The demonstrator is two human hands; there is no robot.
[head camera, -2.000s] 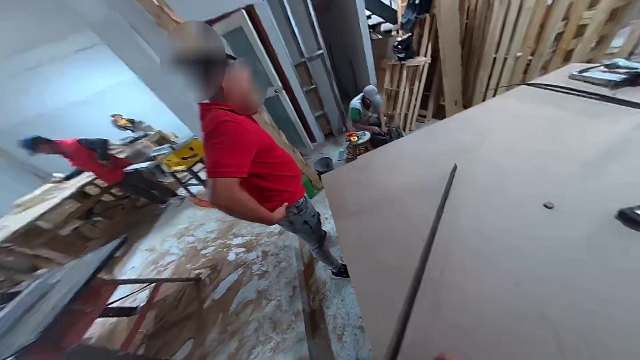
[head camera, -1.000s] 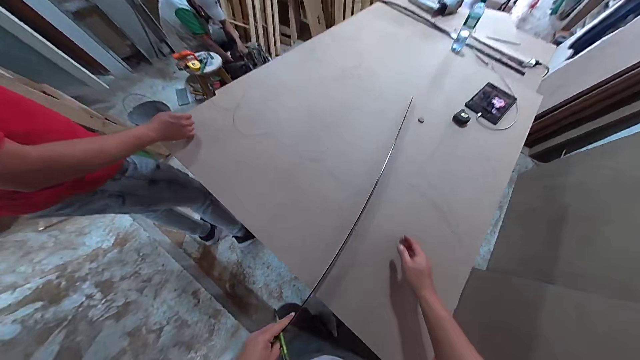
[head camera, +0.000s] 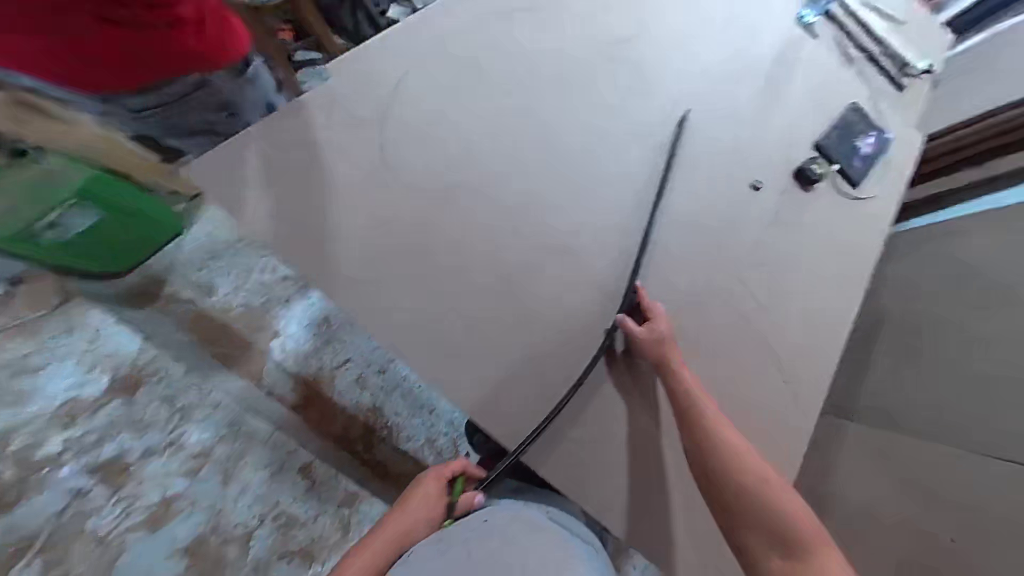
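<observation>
A long, thin dark strip (head camera: 658, 196), bowed in a curve, lies over a large pale board (head camera: 480, 200). Its near end is in my left hand (head camera: 438, 494), at the board's near edge by my body; the same hand also holds a slim green object (head camera: 457, 490), perhaps a pencil or marker. My right hand (head camera: 650, 326) pinches the strip around its middle, thumb on one side and fingers on the other. The strip's far end points away across the board. A faint curved line shows on the board's left part.
On the board's right side lie a small dark nub (head camera: 755, 185), a round black object (head camera: 810, 172), a dark tablet-like device (head camera: 854, 144) with a cable, and long bars (head camera: 872, 44). A person in red (head camera: 120, 40) stands at upper left, near a green object (head camera: 92, 216). The floor (head camera: 200, 344) is stained.
My right hand, apart from the strip a second ago, has moved onto its middle and taken hold. The other person's hand has left the board's edge. The view has shifted.
</observation>
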